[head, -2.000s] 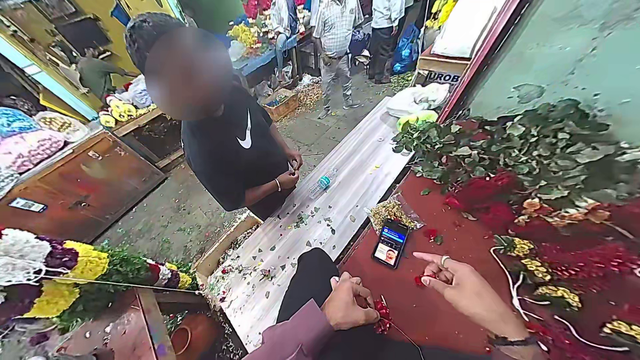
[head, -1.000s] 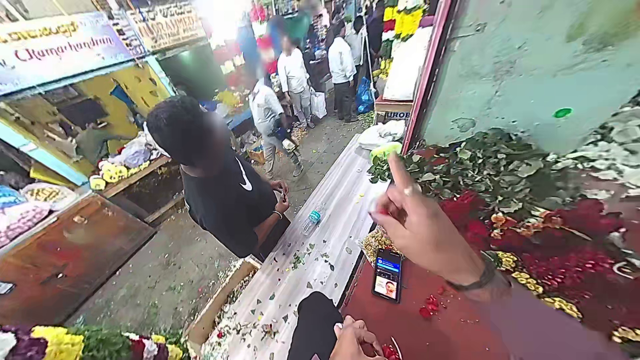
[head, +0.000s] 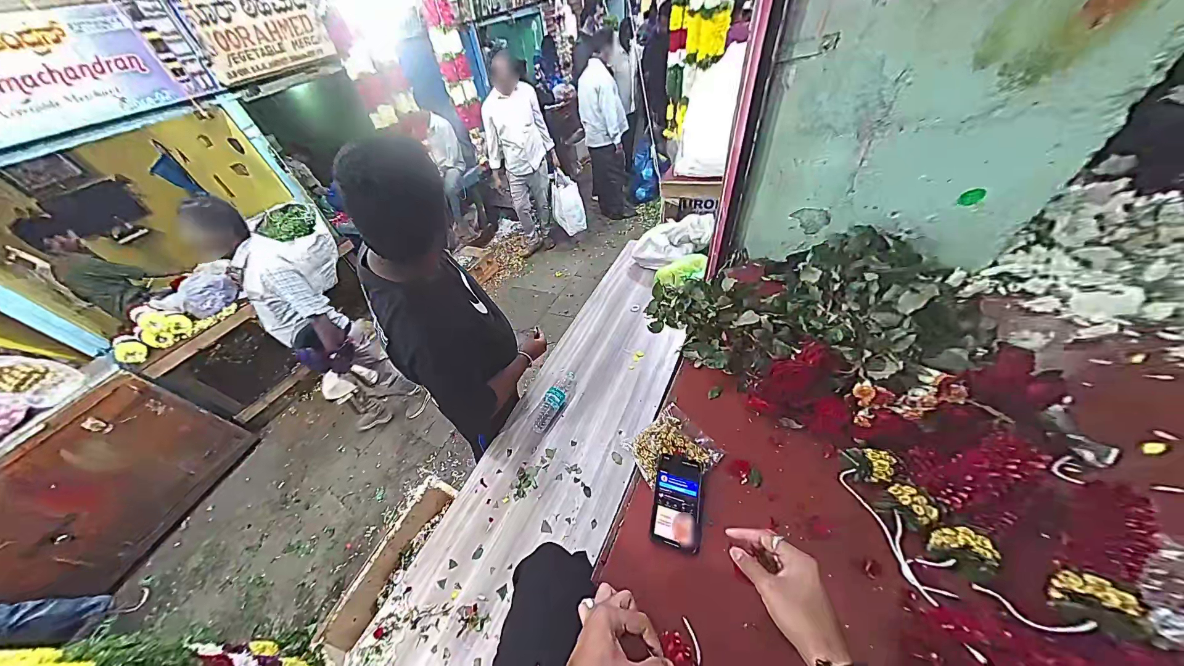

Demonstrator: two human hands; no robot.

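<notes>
My left hand (head: 618, 629) is at the bottom centre, fingers curled with thumb and fingertips together; whether it holds something is hidden. Small red petals and a thin pale string lie just right of it. My right hand (head: 784, 583) hovers over the red tabletop (head: 731, 610), its thumb and forefinger a little apart, with nothing plain between them. A smartphone (head: 676, 504) with a lit screen lies left of my right hand. Behind the phone sits a clear plastic bag of small pale buds (head: 668, 442). Red flowers (head: 814, 379) and yellow flower clusters with white strings (head: 962, 543) lie to the right.
Leafy rose stems (head: 832, 296) are piled against the green wall. A plastic bottle (head: 553, 403) lies on the pale plank counter (head: 592, 370), amid scattered leaves. A person in a black shirt (head: 435, 324) stands beyond it; others walk in the lane. My dark-clothed knee (head: 546, 601) overlaps the counter.
My right hand, raised and pointing outward a second ago, is down beside the phone. A person in a checked shirt now shows left of the person in black. The view has tilted up since the first frame.
</notes>
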